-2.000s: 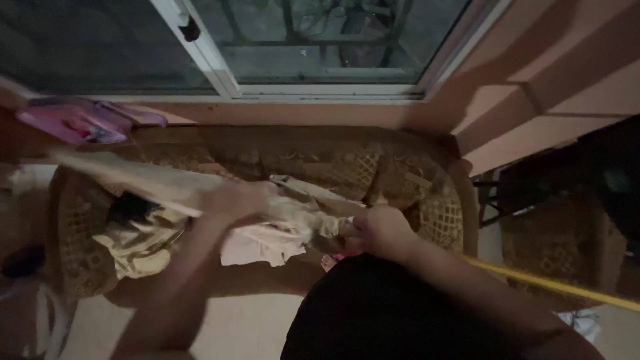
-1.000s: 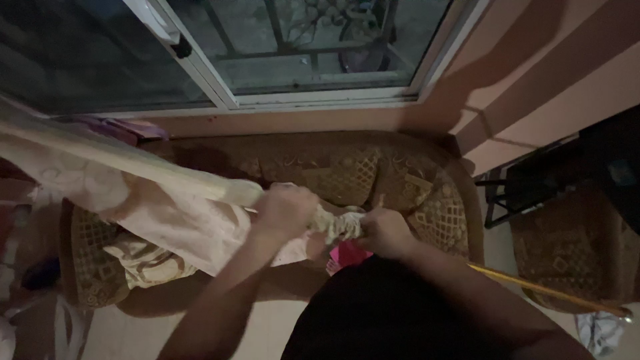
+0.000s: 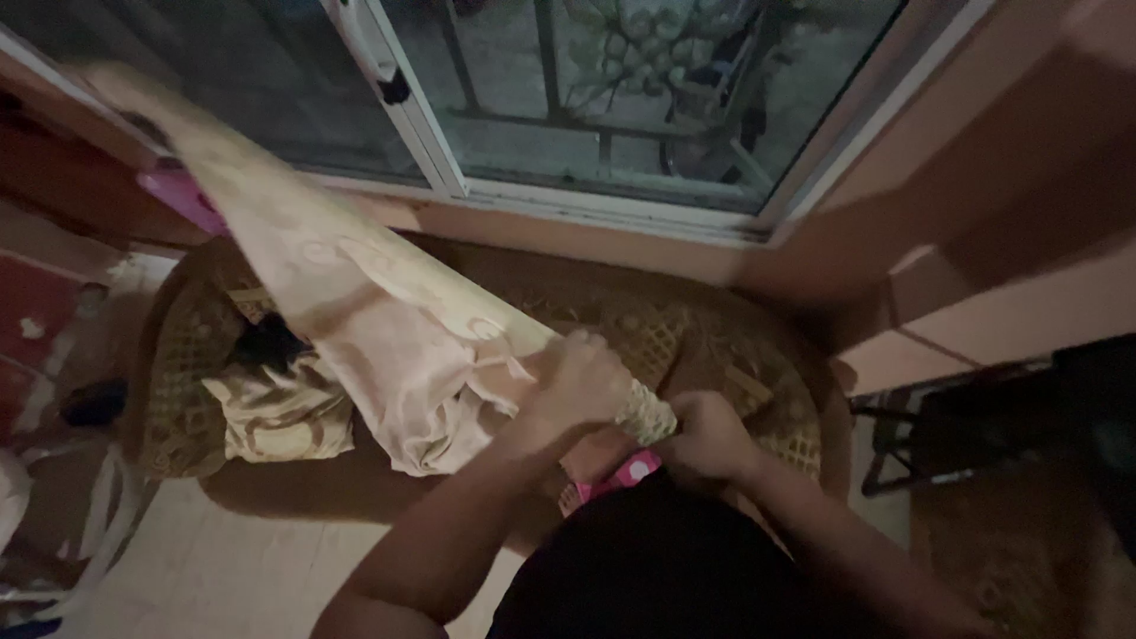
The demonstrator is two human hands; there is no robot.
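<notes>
A pale cream and pink curtain (image 3: 399, 328) with a swirl pattern stretches from the upper left down to my hands, its loose part draped over the patterned sofa (image 3: 497, 257). My left hand (image 3: 586, 377) is closed around the fabric near its end. Just right of it, a short gathered section of cloth (image 3: 650, 414) is bunched between my hands. My right hand (image 3: 714, 435) grips the end of that bunch; its fingers are partly hidden. In this frame I cannot make out the rod on the right.
A sliding window (image 3: 612, 204) with a white frame stands behind the sofa. A beige cushion (image 3: 288, 413) lies on the sofa's left part, beside a dark item. A pink plastic thing (image 3: 184, 197) is at the upper left. A black metal frame (image 3: 914, 479) stands at the right.
The curtain's far end has swung up toward the window at the upper left. More gathered cloth showed between my hands a second ago. The yellow rod seen earlier beyond my right hand no longer shows.
</notes>
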